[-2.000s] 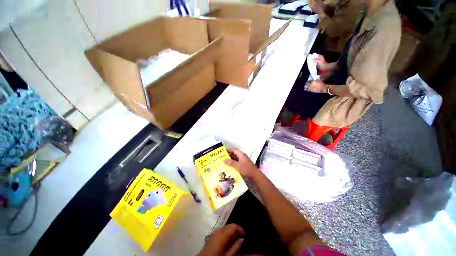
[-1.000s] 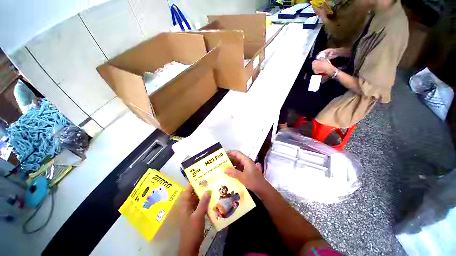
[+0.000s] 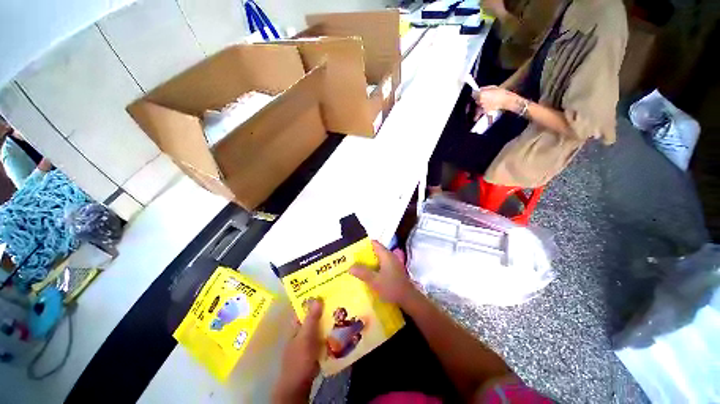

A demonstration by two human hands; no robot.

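A yellow retail box (image 3: pixel 335 304) with a black top band and a small picture of figures is held upright, tilted, in front of me over the bench edge. My left hand (image 3: pixel 300 351) grips its lower left side, thumb on the front. My right hand (image 3: pixel 384 276) grips its upper right side, fingers on the front. A black flap sticks up at the top right corner of the box. A second yellow box (image 3: pixel 225 322) with large lettering lies on the white bench to the left, touched by neither hand.
Open brown cartons (image 3: pixel 272 146) stand on the bench ahead, the nearer with white contents. A black strip (image 3: pixel 134 351) runs along the bench. A seated person (image 3: pixel 553 87) is at right on a red stool (image 3: pixel 499 197). A clear bag of white trays (image 3: pixel 478 251) lies on the floor. Light-blue cord (image 3: pixel 47 221) is at left.
My left hand has come up from the bench edge onto the box. Both hands now hold it, raised and tilted, and a black flap now stands up at its top right.
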